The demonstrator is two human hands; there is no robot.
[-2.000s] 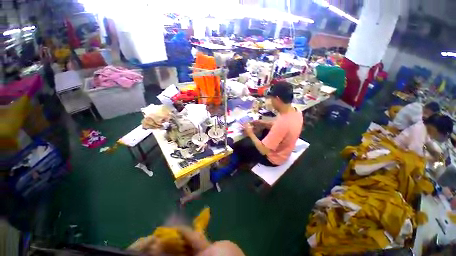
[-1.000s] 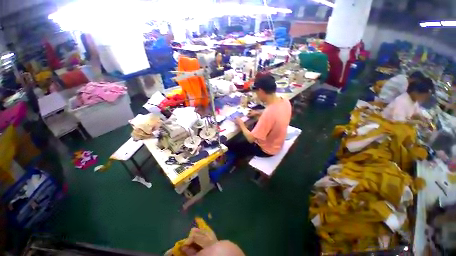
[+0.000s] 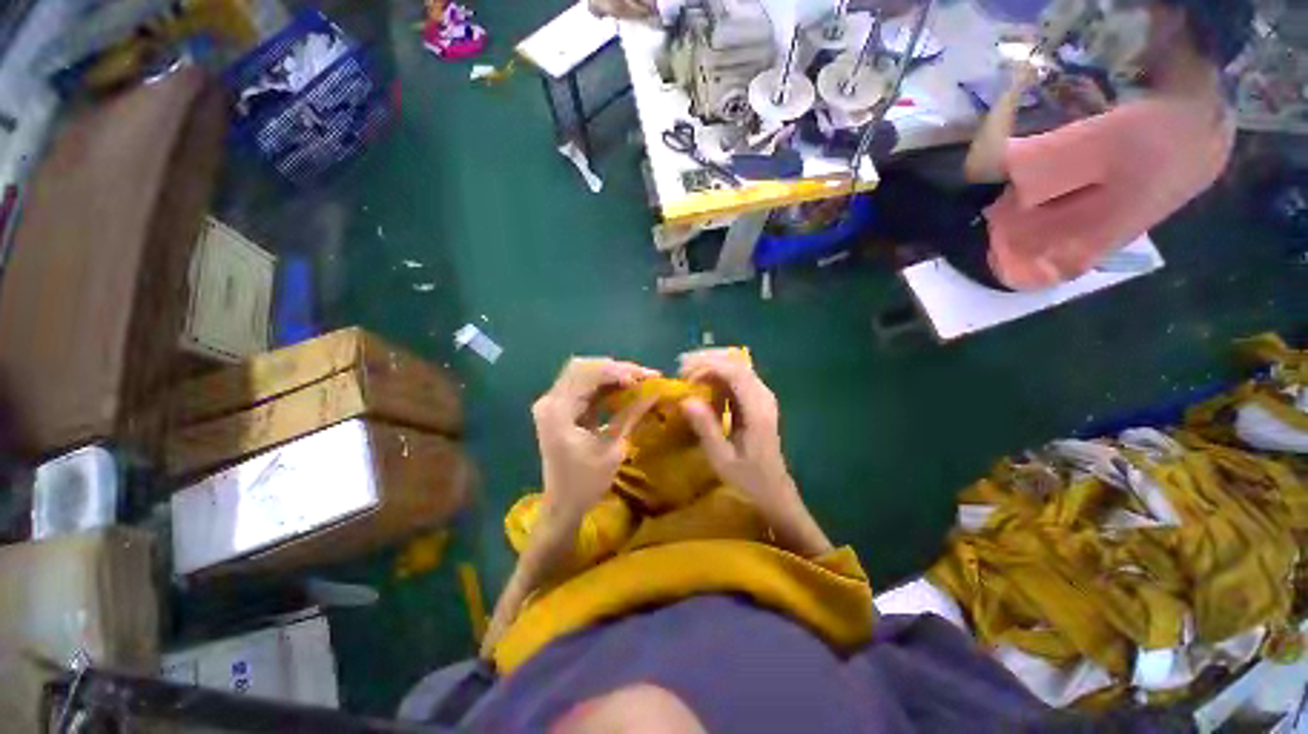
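A mustard-yellow garment piece hangs in front of my grey-purple clothed front, with a wide folded band of it lying across me. My left hand pinches a gathered yellow edge between thumb and fingers. My right hand pinches the same edge close beside it, with thumb and fingers curled. The two hands are raised and nearly meet at the edge. A rounded yellow bunch shows by my left wrist. The lower part of the garment is hidden.
A yellow-and-white cloth heap lies at right. Cartons stand at left, a blue crate behind them. Ahead are a machine table with cones and scissors, and a seated person in salmon-pink on a white bench.
The view has tilted down and swung left. Both hands and much more of the yellow garment now show; before, only partial hands and a bit of yellow showed at the bottom edge.
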